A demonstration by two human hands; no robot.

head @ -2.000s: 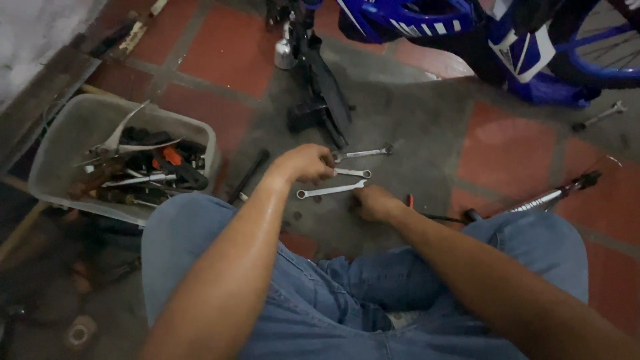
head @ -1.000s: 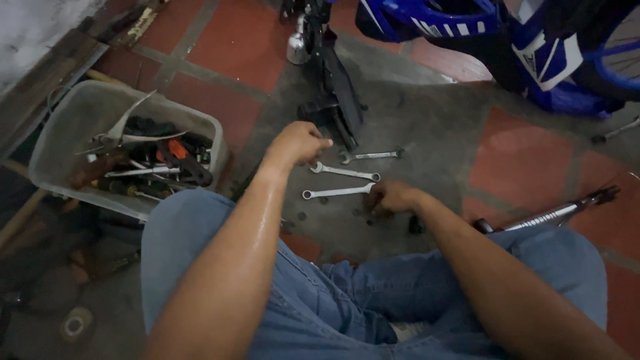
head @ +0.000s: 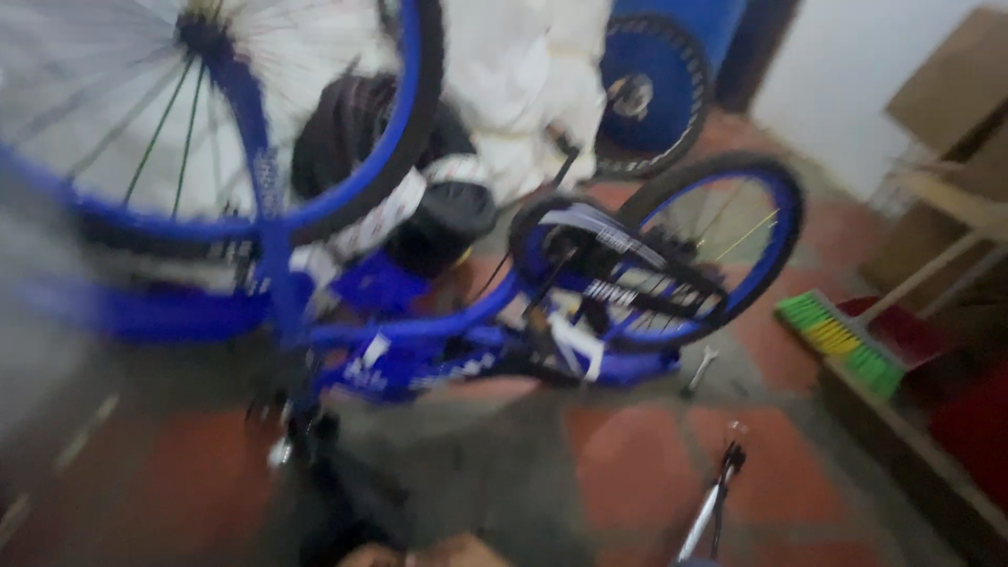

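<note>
At the bottom edge, blurred and mostly cut off, are my left hand (head: 370,556) and, close beside it, my right hand (head: 461,551). What either one holds is hidden. A dark bicycle part (head: 346,488) lies just above them. Beyond it a blue bicycle (head: 441,324) rests upside down, its front wheel (head: 394,150) raised at the upper left and its rear wheel (head: 768,260) at the right. An open-end wrench (head: 703,370) lies on the floor near the rear wheel. Nearer, at the lower right, is a slim silver and black metal part (head: 705,512).
A green and yellow broom head (head: 841,342) and a red dustpan (head: 906,335) are at the right, by a ledge (head: 906,465). Cardboard boxes (head: 949,83) stand behind. Another wheel (head: 654,94) leans at the back, beside white cloth or sheeting (head: 516,79).
The view has swung up to the bicycle, taking the toolbox and the wrenches beside my hands out of sight. Earlier, my right hand was at the end of a wrench.
</note>
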